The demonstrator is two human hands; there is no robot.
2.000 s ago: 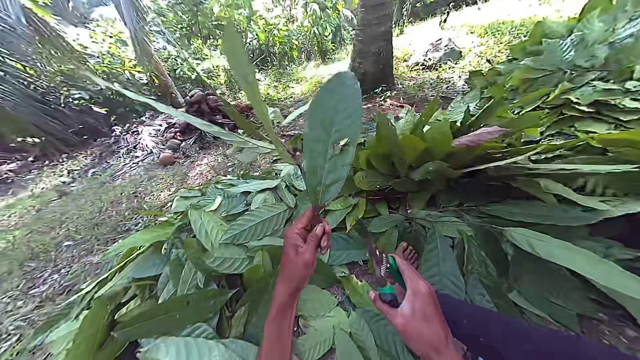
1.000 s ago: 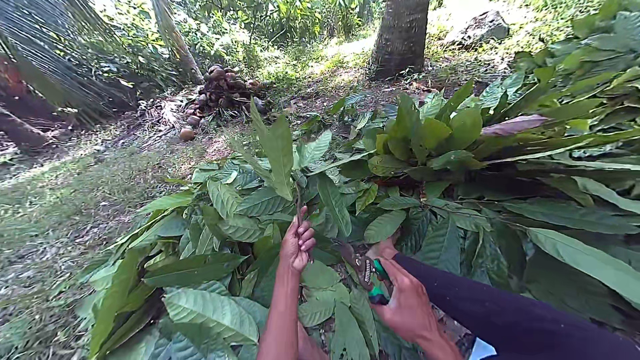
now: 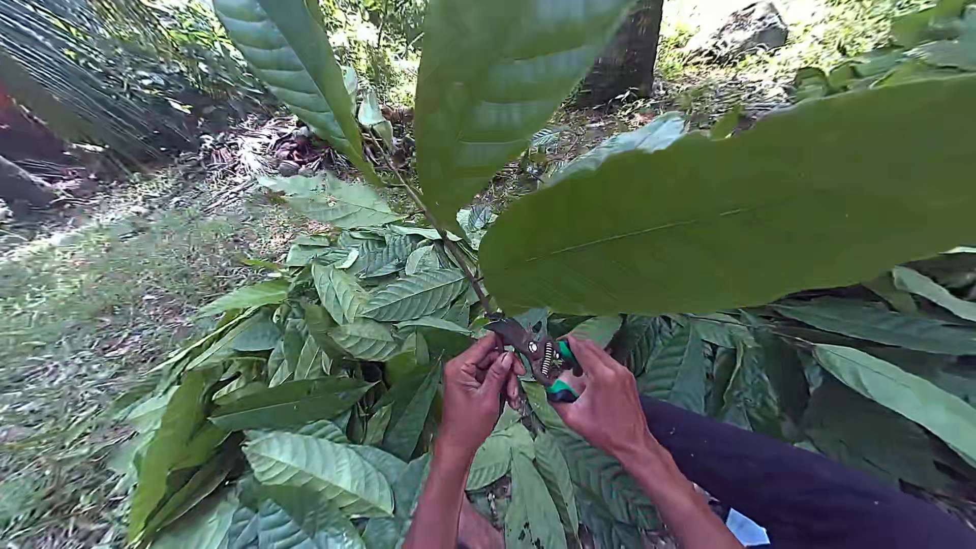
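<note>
My left hand (image 3: 476, 389) pinches the lower end of a thin leafy stem (image 3: 446, 236), which rises away from me and bears several large green leaves (image 3: 709, 221). My right hand (image 3: 606, 393) grips pruning shears (image 3: 540, 351) with green and black handles and a coil spring. The blades of the shears lie at the stem, just above my left fingertips; whether they are closed through it I cannot tell. Under both hands spreads a pile of broad cut leaves (image 3: 320, 465).
A tree trunk (image 3: 625, 57) stands ahead, with a rock (image 3: 743, 30) to its right. A heap of brown husks (image 3: 293, 149) lies back left. My dark-clad leg (image 3: 793, 473) stretches along the lower right, beside more leaves. Grass (image 3: 99, 320) lies left.
The shears were apart from my left hand one second ago and now meet the stem beside it. A stem with much larger-looking leaves now stands in front of the view.
</note>
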